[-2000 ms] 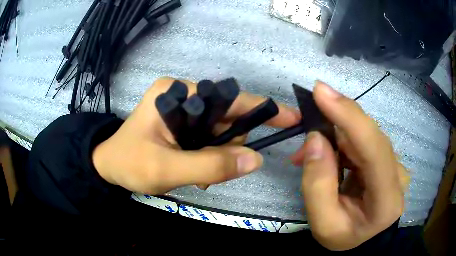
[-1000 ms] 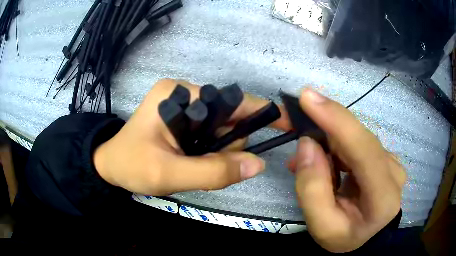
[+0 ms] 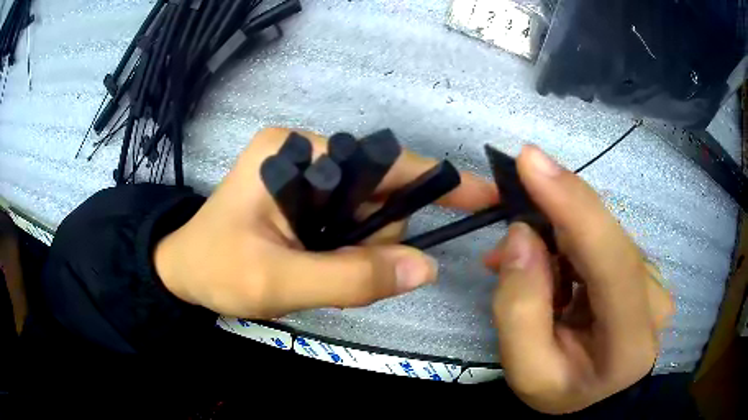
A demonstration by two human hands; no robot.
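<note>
My left hand (image 3: 279, 238) is closed around several black rod antennas (image 3: 324, 176), their wide ends fanned upward. One antenna stem (image 3: 459, 226) reaches from it to my right fingers. My right hand (image 3: 566, 271) pinches a dark slant-tipped trimming knife (image 3: 510, 179) between thumb and index finger, its blade across the far end of that stem. The hinge joint is mostly hidden by the blade and fingers. A thin black cable (image 3: 608, 148) runs out behind my right index finger to a tiny connector (image 3: 638, 123).
A loose antenna pile (image 3: 164, 74) lies at upper left on the pale speckled sheet (image 3: 435, 90). A dark shiny plastic bag (image 3: 640, 57) is at upper right, beside a whitish number label (image 3: 496, 26). A dark strip (image 3: 718, 160) lies far right. A blue-printed strip (image 3: 353, 354) follows the near edge.
My right hand and the knife moved a little left along the stem, then back right. My left hand and its rods have shifted only slightly.
</note>
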